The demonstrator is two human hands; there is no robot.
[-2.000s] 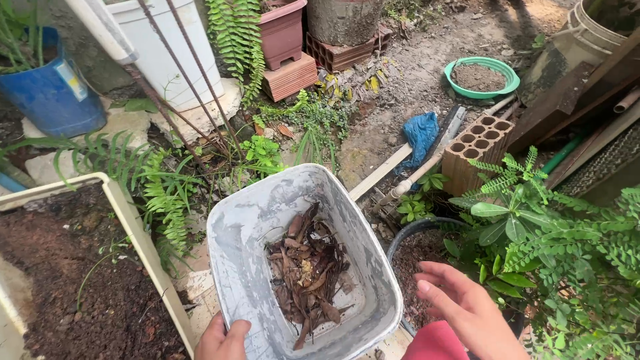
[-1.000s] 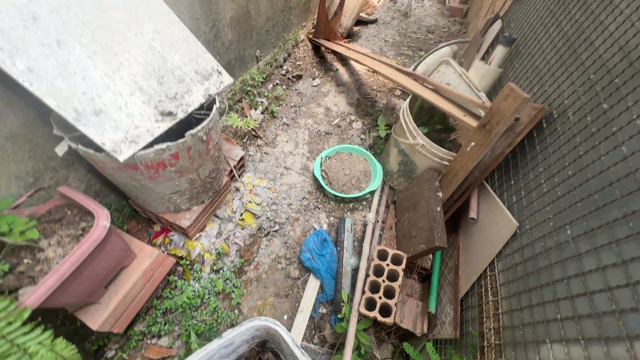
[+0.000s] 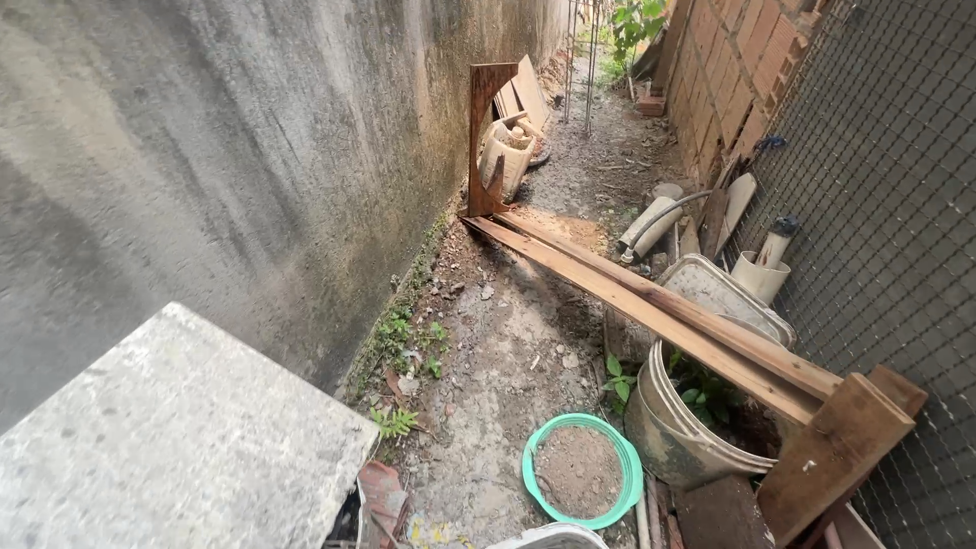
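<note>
Neither of my hands shows in the head view now. At the bottom edge only the rim of the pale plastic container [image 3: 550, 538] is visible; its contents and whatever holds it are out of frame. Just beyond that rim, a round green plastic sieve or tray [image 3: 534, 465] lies on the ground with soil [image 3: 579, 471] inside. To its right stands a dirty white bucket [image 3: 667, 438] with a leafy plant and dark soil in it.
Long wooden boards [image 3: 648, 305] slant across the path from the left wall [image 3: 305, 191] to the bucket. A pale slab [image 3: 183, 435] fills the lower left. Wire mesh [image 3: 900, 191] lines the right side. Beyond the boards are a plastic jug [image 3: 507, 156] and pipes [image 3: 652, 225].
The view has swung up along the path. Two seconds ago both hands showed at the container, the left on its rim; both are out of view now, and only the rim's edge remains.
</note>
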